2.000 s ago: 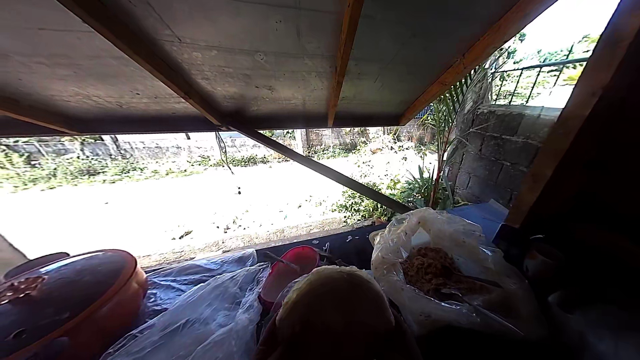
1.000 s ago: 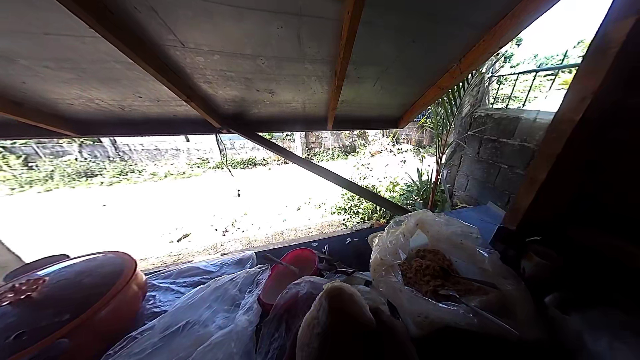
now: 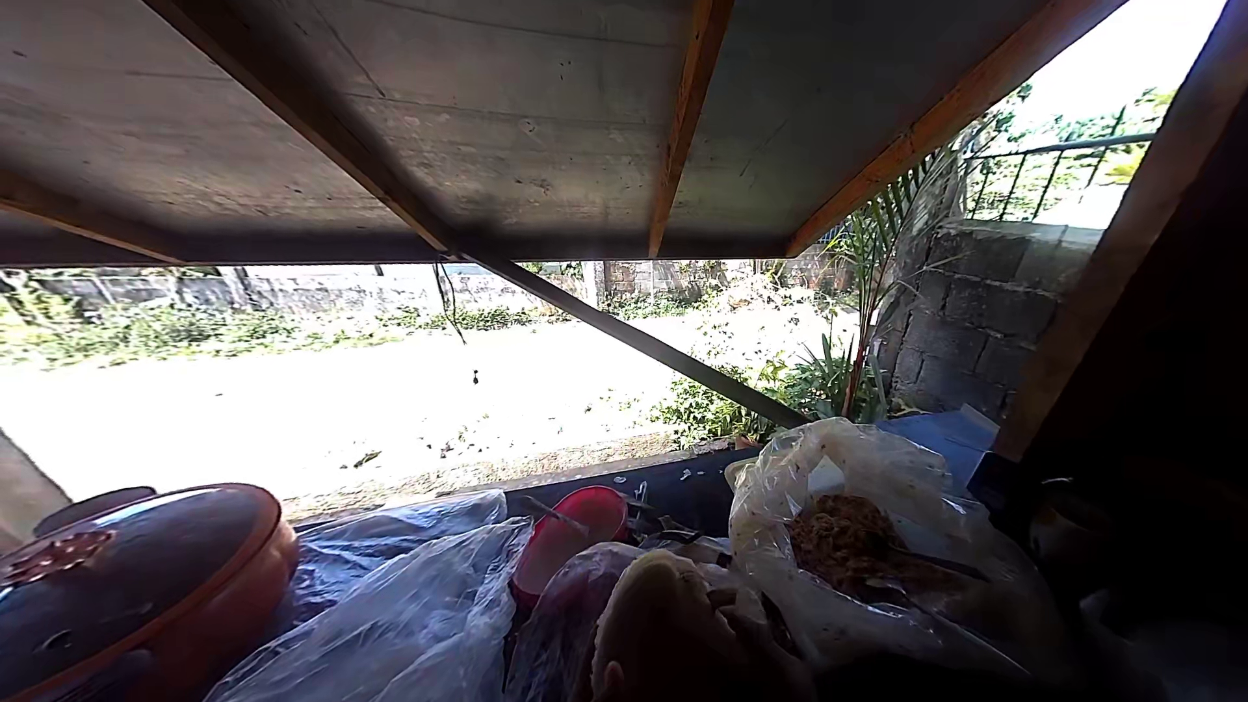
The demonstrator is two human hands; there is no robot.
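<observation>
Low in the centre, in deep shade, is a pale rounded piece of food (image 3: 655, 585) that looks like bread. A fingertip of my left hand (image 3: 612, 679) rests against its lower left edge; the rest of that hand is lost in the dark. Just right of the bread are dim fingers that look like my right hand (image 3: 746, 614); their grip is unclear. Farther right, an open clear plastic bag (image 3: 770, 517) holds brown shredded food (image 3: 843, 536), with a dark utensil handle (image 3: 936, 564) lying in it. Behind the bread stands a red-rimmed cup (image 3: 558, 546) with a utensil in it.
An orange pot with a glass lid (image 3: 136, 575) stands at left. Clear plastic sheeting (image 3: 390, 604) covers the surface beside it. A slanted prop (image 3: 634, 336) crosses the opening below a wood-framed panel (image 3: 546, 127). Dim containers (image 3: 1068, 517) sit at far right.
The pale bread has turned from a broad, rounded face to a narrower, tilted one. Fingers have come into view at its right side. The bag, cup and pot have stayed put.
</observation>
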